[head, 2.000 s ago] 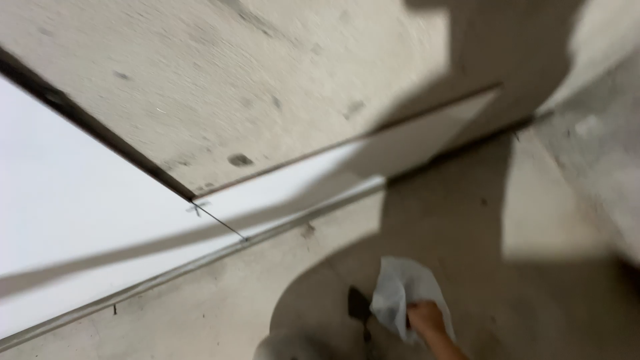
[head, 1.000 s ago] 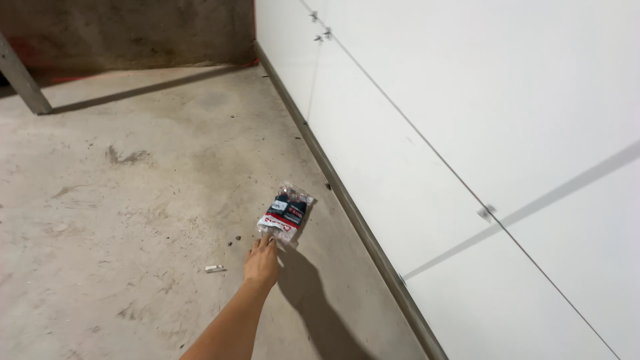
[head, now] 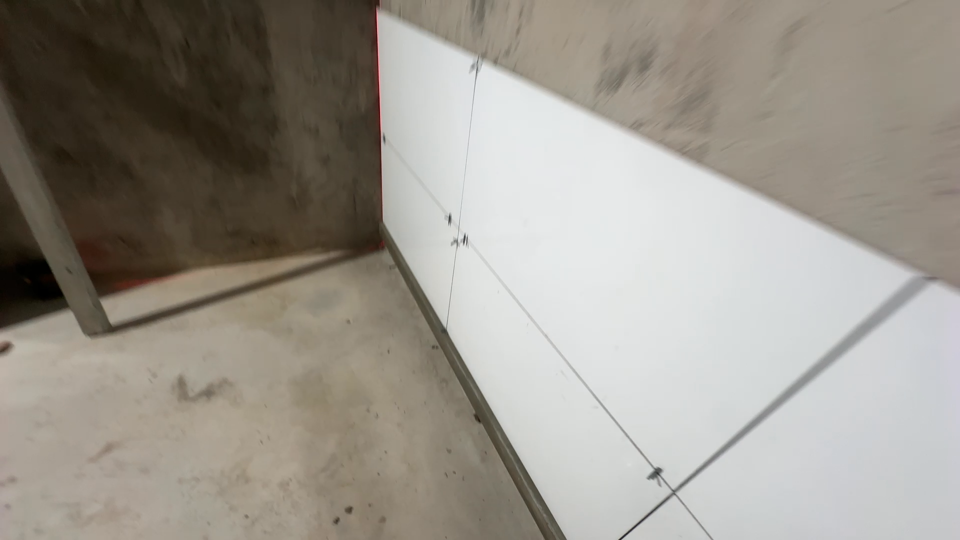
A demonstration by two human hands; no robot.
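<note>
Neither my left hand nor my right hand shows in the head view. Large white wall tiles cover the lower part of the wall at the right, with thin joints between them. Small dark tile spacers sit in the joints, and more spacers stand where joints cross farther back. A long straight strip runs along the foot of the tiles. What my hands hold cannot be seen.
Rough bare wall rises above the tiles. A dark concrete wall meets them at the corner, where a thin red line runs down. A post stands at the left on the concrete floor, which bears small crumbs.
One second ago a hand was at a printed plastic packet on the floor beside the strip; now hand and packet are out of view. The view has swung up toward the tiled wall and corner.
</note>
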